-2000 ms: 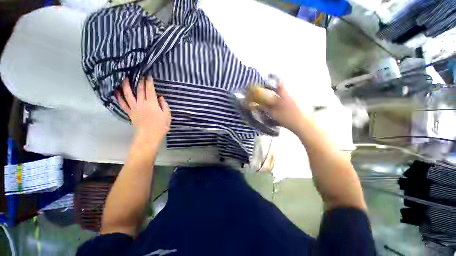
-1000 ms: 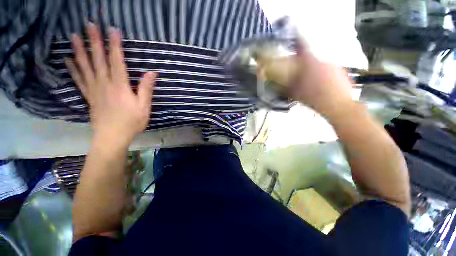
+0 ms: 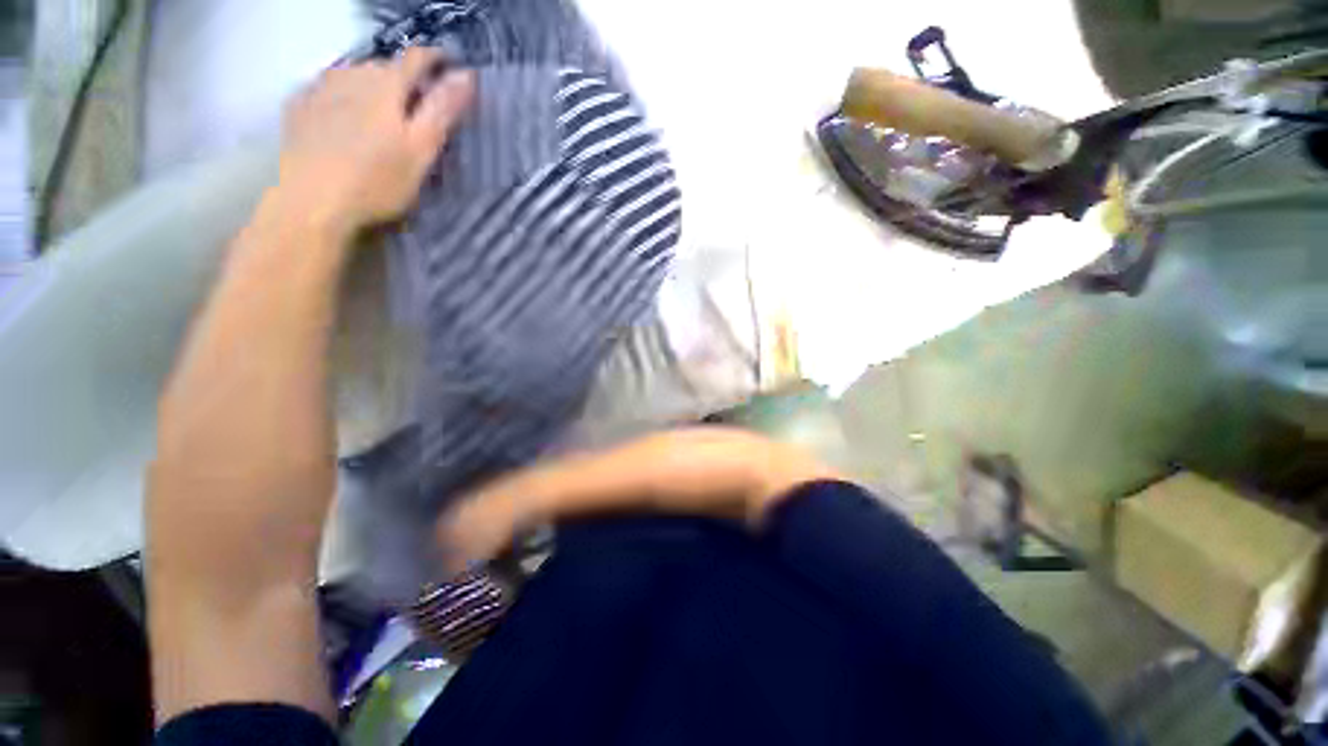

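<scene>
The striped shirt (image 3: 510, 248) hangs bunched over the near side of the pressing arm (image 3: 131, 364), blurred by motion. My left hand (image 3: 372, 131) is at the shirt's upper left with its fingers curled on the cloth. My right hand (image 3: 488, 525) is low, near the shirt's bottom edge in front of my body, and badly blurred. Its fingers cannot be made out. The steam iron (image 3: 932, 161), with its wooden handle (image 3: 954, 117), stands at the right of the white table, away from both hands.
The white table cover (image 3: 728, 88) lies behind and right of the shirt. Hoses and cables (image 3: 1238, 102) run right from the iron. A cardboard box (image 3: 1216, 561) is on the green floor at lower right. Other striped cloth (image 3: 459, 609) shows below the table edge.
My right hand has let go of the iron and moved down and left to the shirt's lower edge. My left hand's fingers have curled. The shirt is no longer flat and is bunched. The view has shifted.
</scene>
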